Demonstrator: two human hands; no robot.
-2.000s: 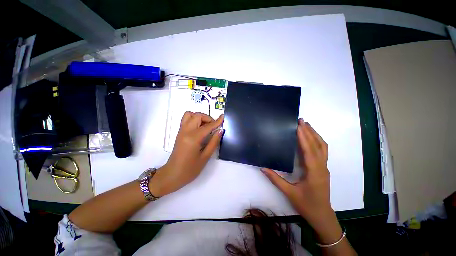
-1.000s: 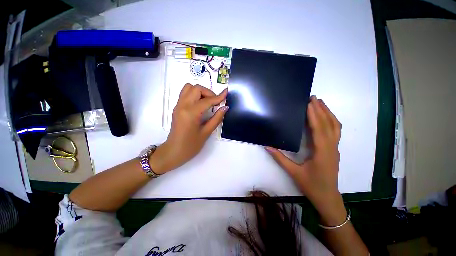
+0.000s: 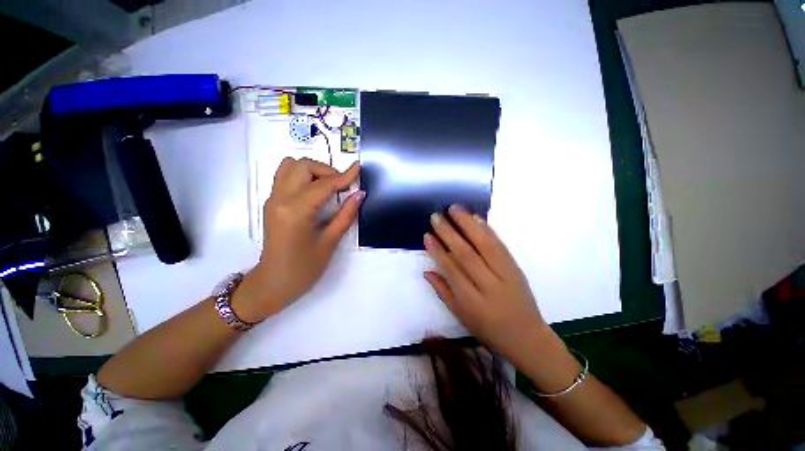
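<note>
The black glossy LCD screen (image 3: pixel 428 150) lies flat over the right part of the white tray (image 3: pixel 269 176). The tray's left part shows the green circuit board (image 3: pixel 339 98), a silver-yellow battery (image 3: pixel 275 104), a round speaker (image 3: pixel 303 129) and thin wires. My left hand (image 3: pixel 304 216) has thumb and index finger close together at the screen's left edge; whether they pinch a film there cannot be told. My right hand (image 3: pixel 481 282) lies with spread fingertips on the screen's lower right part, not gripping it.
A blue roller (image 3: pixel 137 95) with a black handle rests at left over a clear plastic screen holder with black screens. Gold-handled scissors (image 3: pixel 79 304) lie below it. A white work sheet (image 3: pixel 556 176) is under the work. A cardboard sheet (image 3: pixel 715 150) tops a stack at right.
My right hand has moved from the screen's right edge onto its lower right surface. The screen now lies square with the tray; before, it sat slightly tilted. The whole view has shifted.
</note>
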